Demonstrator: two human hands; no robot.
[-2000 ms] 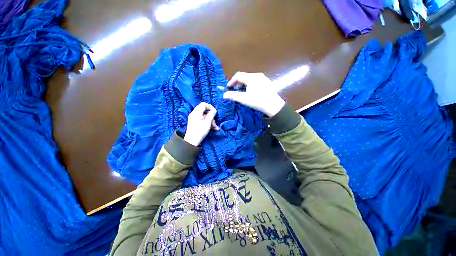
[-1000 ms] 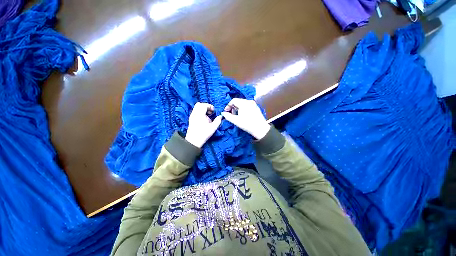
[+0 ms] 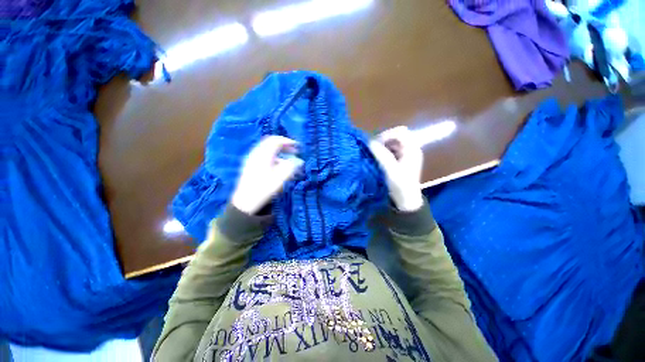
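A blue dress (image 3: 329,134) lies bunched on the table in front of me, its ribbed, shirred rows with dark lines facing up. My left hand (image 3: 272,173) is over the left part of the shirring, blurred, with its fingers curled. My right hand (image 3: 397,159) is at the dress's right edge, also blurred, with fingers bent. The frames do not show clearly whether either hand pinches the cloth or holds a small tool.
The glossy brown table (image 3: 170,134) reflects overhead lights. More blue dresses (image 3: 53,162) lie at the left, and another blue dress (image 3: 544,219) hangs over the edge at the right. A purple garment (image 3: 520,42) lies at the upper right, beside white and light blue items.
My hands were together over the shirring a second ago and are now apart, left hand leftward, right hand rightward. The camera view has shifted, and the shirred rows lie more spread out.
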